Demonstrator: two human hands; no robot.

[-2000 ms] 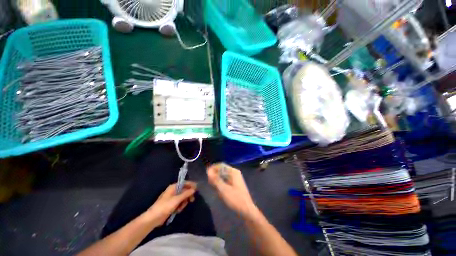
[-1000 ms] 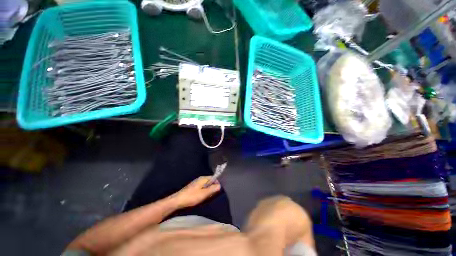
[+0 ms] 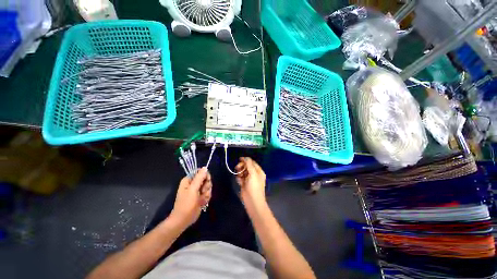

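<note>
My left hand [image 3: 192, 197] is shut on a fanned bunch of grey leads [image 3: 188, 159] below the tester's front edge. One lead [image 3: 211, 157] runs from this hand up to the green-white front edge of the cream tester [image 3: 234, 115]. A white lead [image 3: 228, 161] hangs from the same edge and curves to my right hand [image 3: 250, 175], whose fingertips are closed at its lower end. The exact grip there is too small to tell.
A large turquoise basket [image 3: 49, 122] of grey leads is at left, a narrower one [image 3: 350, 131] right of the tester. Loose leads [image 3: 194, 87] lie behind the tester. A fan [image 3: 204, 12], an empty basket [image 3: 299, 30], a bagged coil [image 3: 388, 117] and hanging wires [image 3: 430, 212] surround the bench.
My left hand has risen to the tester, and its bunch is now fanned, with one lead at the front edge. My right hand has come up from near my body to the white lead.
</note>
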